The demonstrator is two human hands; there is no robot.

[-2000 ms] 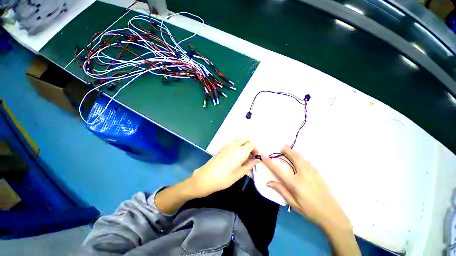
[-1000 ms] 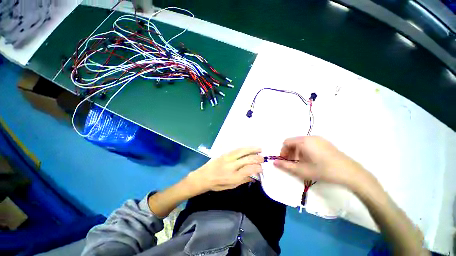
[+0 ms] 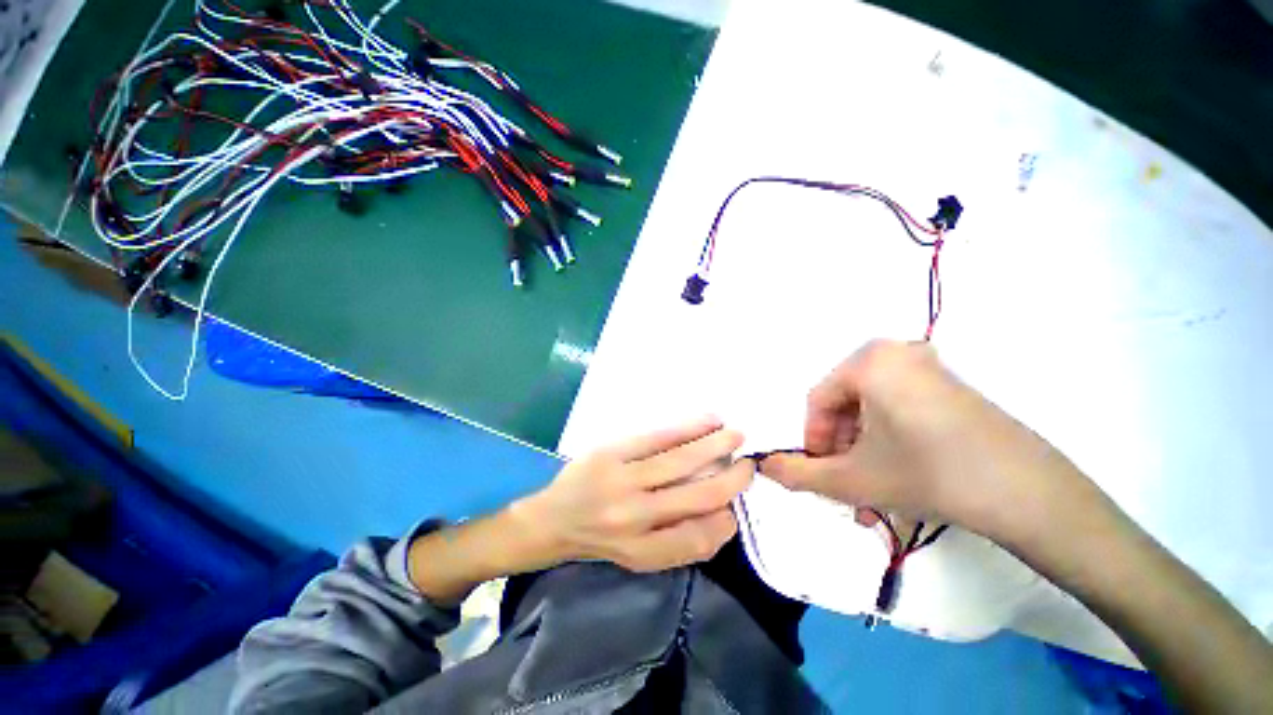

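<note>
A wire harness with thin red and black wires [image 3: 934, 286] lies on the white bench surface, with small black connectors [image 3: 694, 289] at its far part. My left hand [image 3: 649, 496] and my right hand [image 3: 880, 433] meet at the bench's near edge. Their fingertips pinch a short dark piece of the harness wire between them. A black plug end [image 3: 891, 587] with red and black leads lies near the edge below my right hand. A white scalloped panel [image 3: 803, 552] lies partly under my right hand. The fingers hide the detail of the pinched part.
A tangled harness bundle of white, red and black wires [image 3: 419, 119] lies on the green mat [image 3: 419, 307] at left, one white loop hanging over its edge. A blue stool [image 3: 300, 366] is below the mat. A dark green conveyor belt [image 3: 1229, 112] runs along the far right.
The view has shifted closer. My right hand has turned, knuckles up, and pinches the wire beside my left fingertips. The black plug end, hidden two seconds ago, now shows at the near edge.
</note>
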